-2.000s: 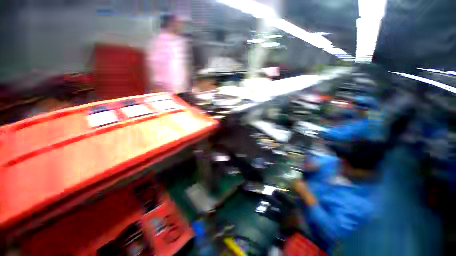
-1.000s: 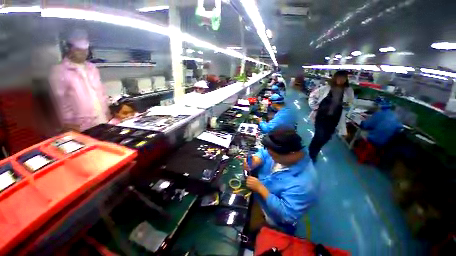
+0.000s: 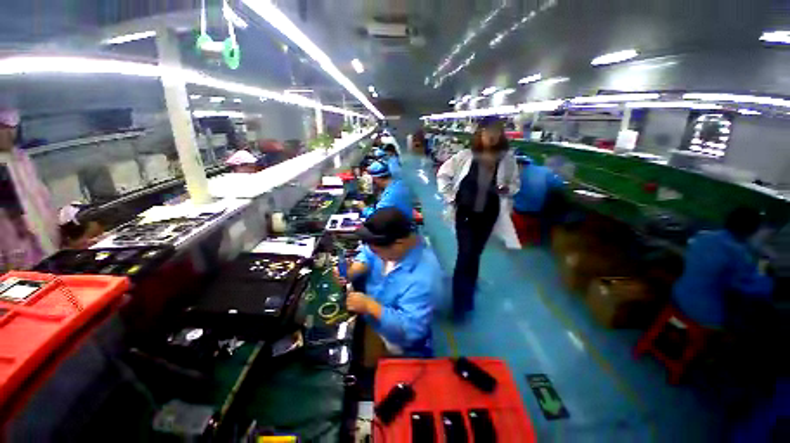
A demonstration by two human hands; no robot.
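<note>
Neither of my hands is in the picture. An orange-red tray [image 3: 511, 391] lies low in front of me, right of the bench. It holds several dark phone-like slabs [image 3: 453, 426] along its near side and two black objects [image 3: 475, 375] farther up, one with a thin cord. Another orange-red tray [image 3: 61, 322] is at the left edge, cut off by the frame, with a pale rectangle in a pocket. The green bench mat [image 3: 299, 389] runs between them and is dim.
A seated worker in blue [image 3: 403, 290] is at the bench ahead. A person in a pale coat [image 3: 479, 203] stands in the blue aisle. Another blue-clad worker [image 3: 719, 277] sits at right near a red stool [image 3: 671, 340]. Cardboard boxes [image 3: 619, 298] stand on the floor.
The view has swung right. The left tray has slid towards the left edge, and the lower tray with dark slabs now shows more fully. The person in the aisle appears larger and nearer.
</note>
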